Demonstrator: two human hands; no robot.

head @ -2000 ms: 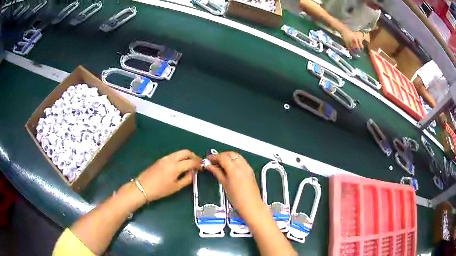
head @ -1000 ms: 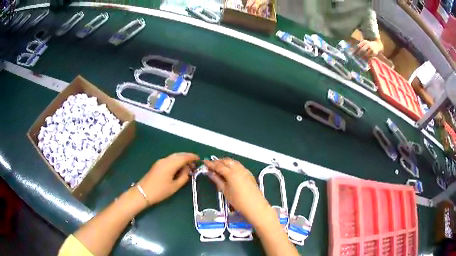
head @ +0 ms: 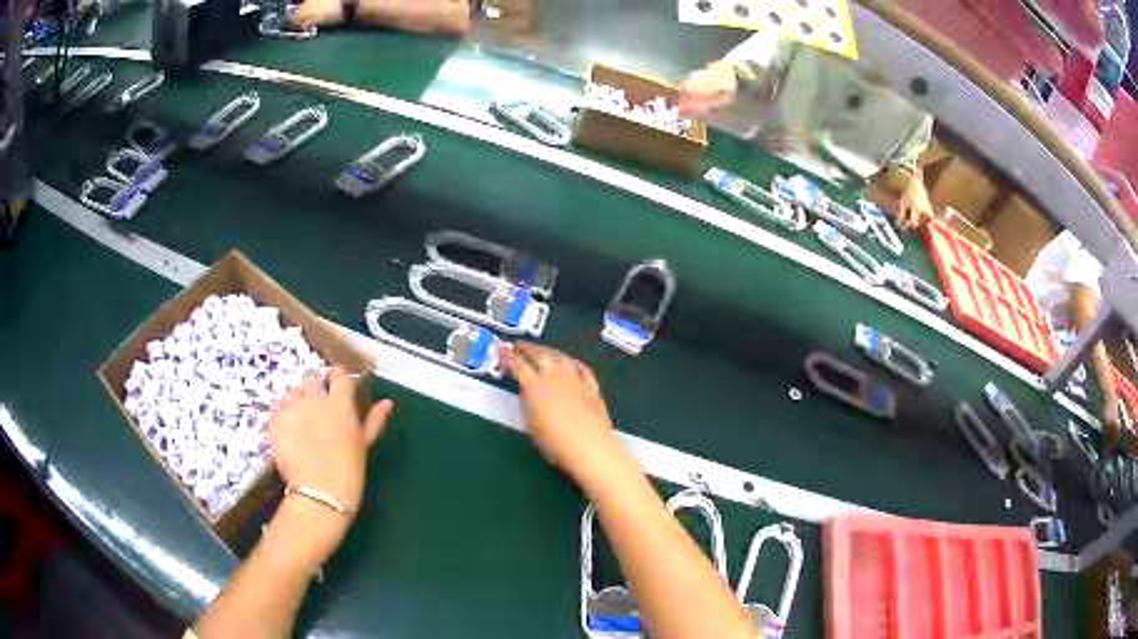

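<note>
My left hand [head: 318, 437] is in the open carton [head: 231, 531], its fingers on the heaped white caps [head: 206, 393]; whether it grips one is hidden. My right hand [head: 559, 402] reaches over the white strip. Its fingertips meet the blue base end of a white loop frame [head: 431, 335]; a firm grip cannot be made out. Another white loop frame [head: 701, 524] stands out beside my right forearm, with one [head: 597, 562] left of it and one [head: 776, 562] right of it. The forearm partly covers this group.
A white frame [head: 639, 306] lies alone on the green belt [head: 736, 325]. A second white frame [head: 481, 297] and a dark frame [head: 493, 258] lie behind the touched one. A pink-red tray [head: 930, 580] is at lower right. Across the belt, a person's hand [head: 711, 90] is at another carton [head: 643, 131].
Both hands have left the frame tip they worked at: left into the carton, right forward to the belt frames. A white frame now lies alone on the belt. The view has shifted.
</note>
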